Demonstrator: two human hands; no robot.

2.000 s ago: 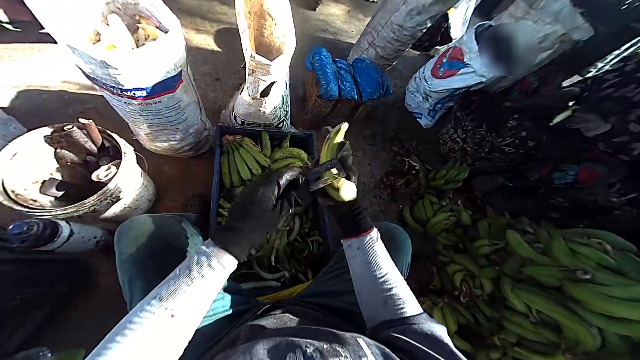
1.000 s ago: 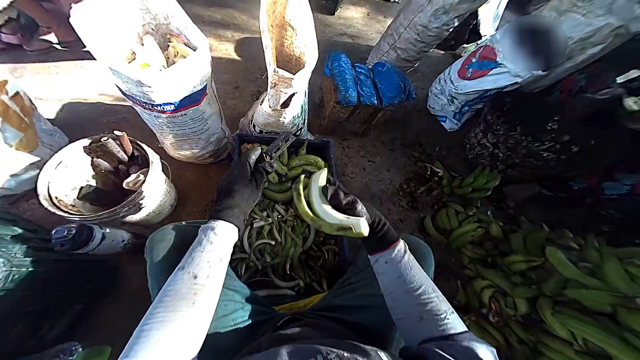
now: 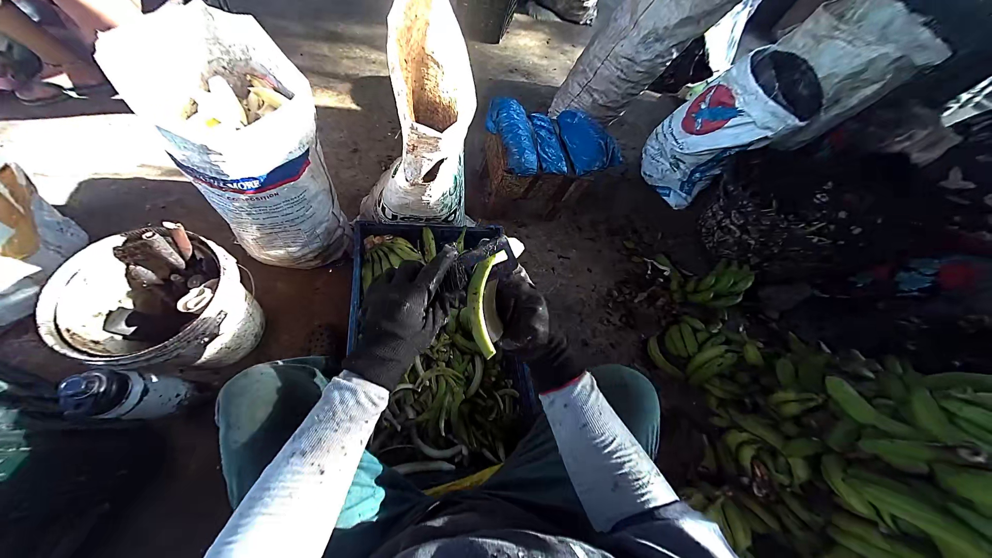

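Note:
My left hand (image 3: 407, 314), in a dark work glove, is closed around a dark hand tool (image 3: 484, 249) whose exact kind is unclear. The tool touches the upper end of a partly peeled green plantain (image 3: 492, 306), which my right hand (image 3: 525, 314), also gloved, grips. A strip of green peel (image 3: 480, 310) hangs along the fruit's left side. Both hands are above a blue plastic crate (image 3: 355, 291) between my knees. Unpeeled green fruit (image 3: 384, 256) lies at its far left, and many loose peels (image 3: 442, 395) fill the nearer part.
A white bucket (image 3: 232, 329) with dark scraps and a bottle (image 3: 132, 394) stand at left. Behind are a filled white sack (image 3: 263, 209), an open sack (image 3: 422, 186) and blue plastic-wrapped bundles (image 3: 562, 143). Green plantains (image 3: 883, 465) are heaped at right. Part of a person (image 3: 46, 46) shows top left.
One second ago my hands were farther apart, with the curved, partly peeled plantain in my right hand. Now they are close together, the tool is at the fruit, and a peel strip hangs down.

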